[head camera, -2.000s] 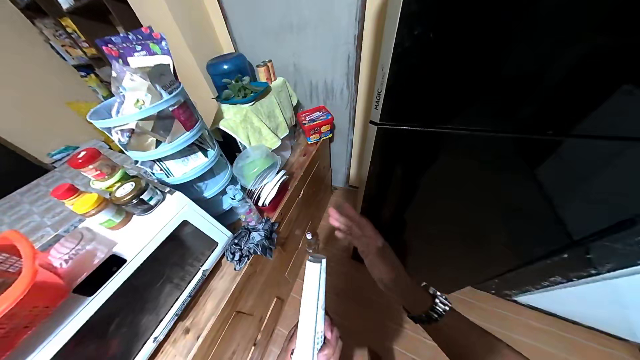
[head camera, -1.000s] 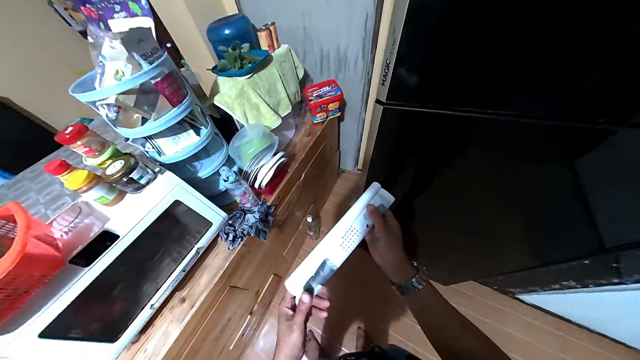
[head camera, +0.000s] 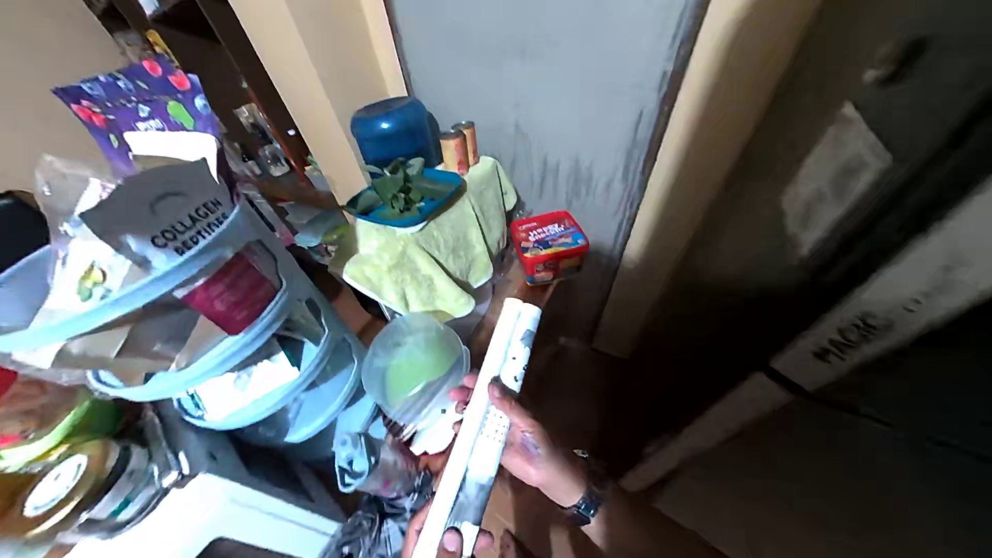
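A long, narrow white object with printed patches, seemingly a flat carton or folded item (head camera: 496, 411), slants up from the bottom centre. My right hand (head camera: 531, 446) grips its middle, thumb on the near face and fingertips showing at its left side; a watch is on that wrist. My left hand (head camera: 446, 542) holds its lower end at the bottom edge, mostly cut off by the frame. Just left of the object are a clear plastic bowl with something green (head camera: 415, 368) and white dishes (head camera: 435, 434). Its upper end lies below a red snack tub (head camera: 550, 246) in view.
Blue tiered baskets (head camera: 194, 372) full of packets stand at left, with jars (head camera: 70, 480) and a white appliance (head camera: 209, 519) below. A yellow-green cloth (head camera: 422, 267) bears a blue tray of leaves (head camera: 407, 198). A blue container (head camera: 394, 132) stands behind. A dark refrigerator (head camera: 852, 465) is at right.
My right hand, off the white object two seconds ago, has closed on it. The object has turned steeper since one second ago. The view has moved towards the baskets and cloth.
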